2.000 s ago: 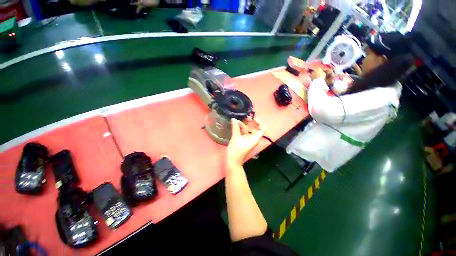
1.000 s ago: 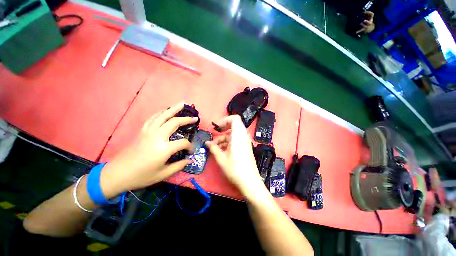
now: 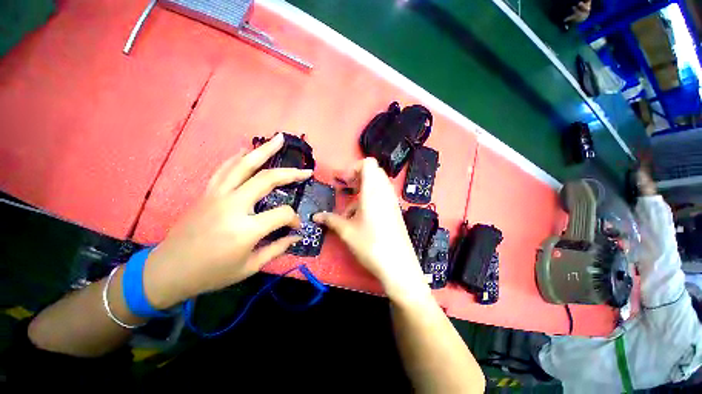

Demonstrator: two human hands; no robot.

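A black camcorder body (image 3: pixel 293 154) and its flat side panel (image 3: pixel 311 202) lie side by side on the bench. My left hand (image 3: pixel 229 219), with a blue wrist strap, spreads over the body with its fingers bent down onto it and the panel's left edge. My right hand (image 3: pixel 368 225) is at the panel's right side, a fingertip touching its face. A small dark strip shows near my right index finger; whether it is held is unclear. The join between body and panel is mostly under my left fingers.
More bodies (image 3: pixel 479 254) with panels (image 3: pixel 421 175) lie right of my right hand on the red-pink bench (image 3: pixel 85 123). A tape dispenser (image 3: pixel 573 269) stands further right. A person's white sleeve (image 3: pixel 660 250) reaches past it. A ribbed metal fixture (image 3: pixel 215 11) lies at the upper left.
Since the first frame, the view has swung from the dispenser to the camcorder, and my right hand has come from the dispenser to the panel. Over the last second both hands stay nearly in place.
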